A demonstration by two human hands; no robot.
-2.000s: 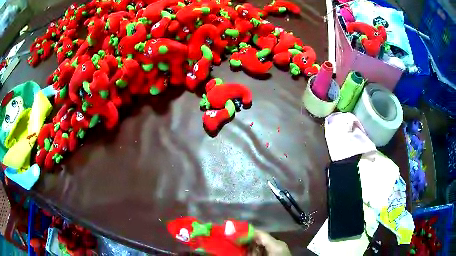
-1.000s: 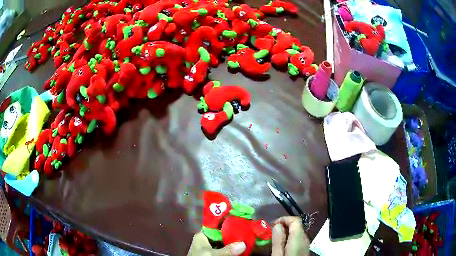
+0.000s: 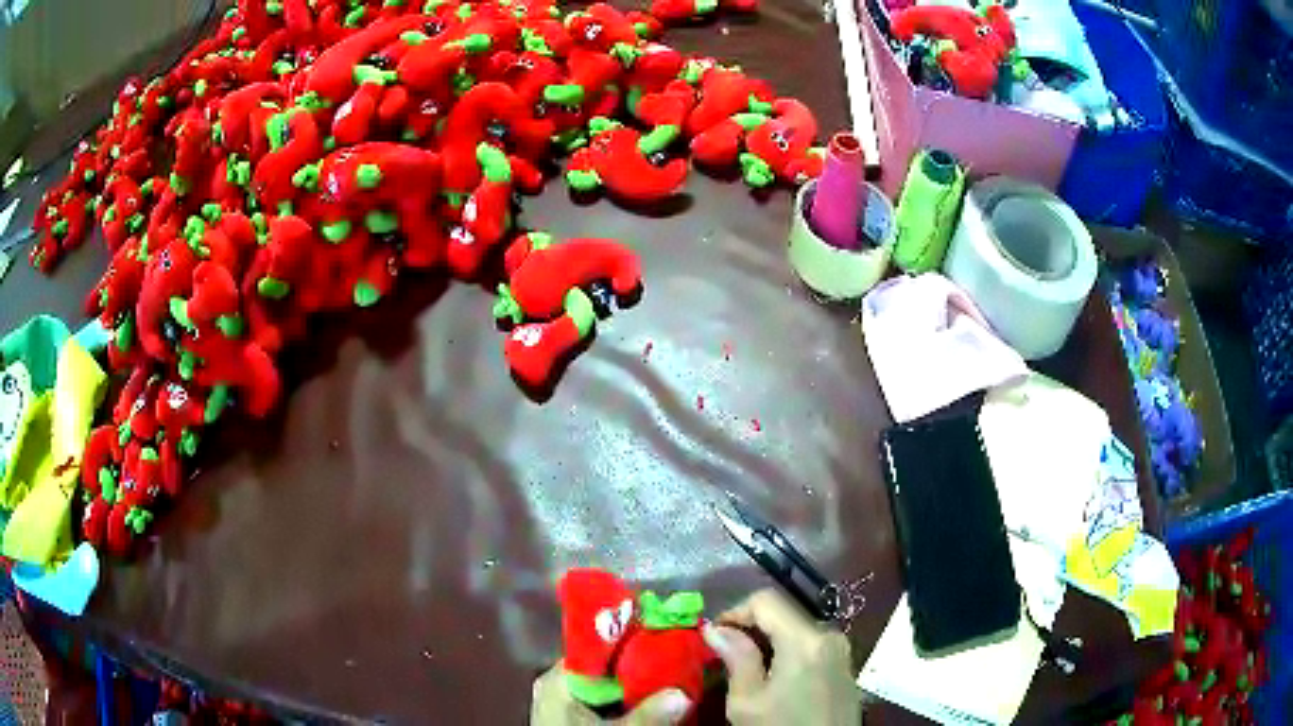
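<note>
A red plush pepper toy (image 3: 664, 664) with a green tuft, a green tip and a white mark is held at the bottom edge of the view. My left hand (image 3: 567, 698) grips it from below left, partly cut off by the frame edge. My right hand (image 3: 787, 664) is at its right side, fingertips pinched against the toy; a needle or thread cannot be made out. Black thread snips (image 3: 777, 557) lie just above my right hand. A red and green toy (image 3: 564, 301) lies apart, mid-table.
A large toy pile (image 3: 326, 185) fills the upper left. A pink cone (image 3: 840, 192), green cone (image 3: 929, 210), tape roll (image 3: 1014, 270), phone (image 3: 950, 532) and scraps lie at right. A pink box (image 3: 978, 139) stands behind. Red specks dot the table.
The view has shifted, so table things sit further left. Both hands now hold the toy; earlier only one hand showed. My right fingers have moved in closer against the toy's right side.
</note>
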